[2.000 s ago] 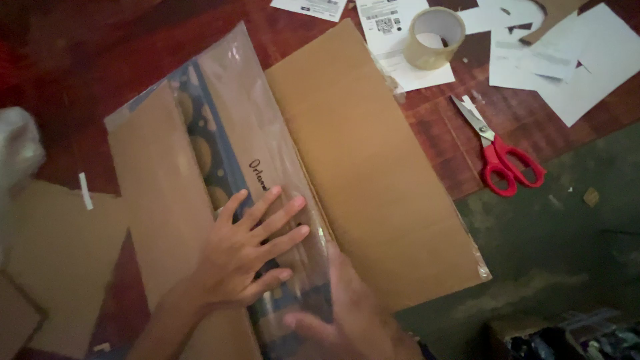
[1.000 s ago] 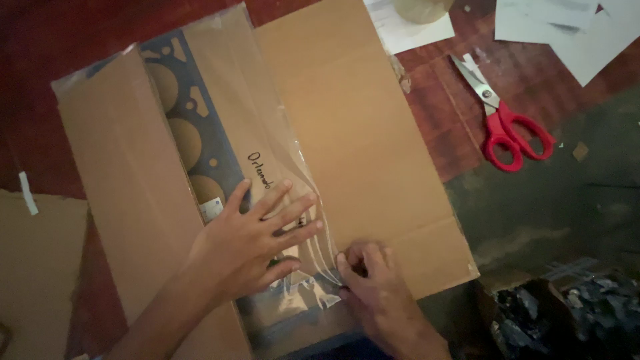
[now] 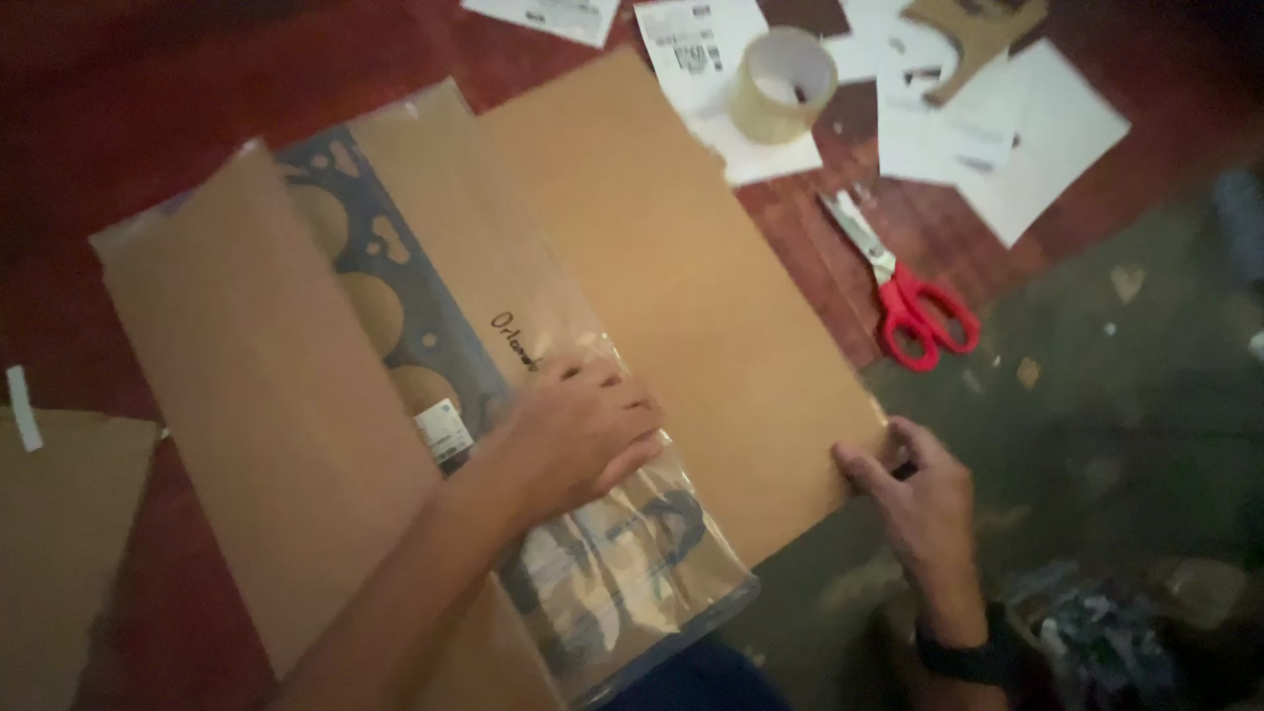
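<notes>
A blue head gasket lies in a clear plastic bag on a folded cardboard sheet, whose left flap covers part of it. The bag side bears handwriting and a small white label sits by the gasket. My left hand rests on the bag with its fingers curled; whether it grips the plastic is hidden. With thumb and fingers my right hand pinches the outer corner of the right cardboard flap.
Red-handled scissors lie right of the cardboard on the dark red table. A tape roll stands on printed papers at the top. Another cardboard piece is at the left. Beyond the table edge, the floor holds scraps.
My right hand has moved right from the bag's edge to the outer corner of the cardboard flap. My left hand's spread fingers have curled.
</notes>
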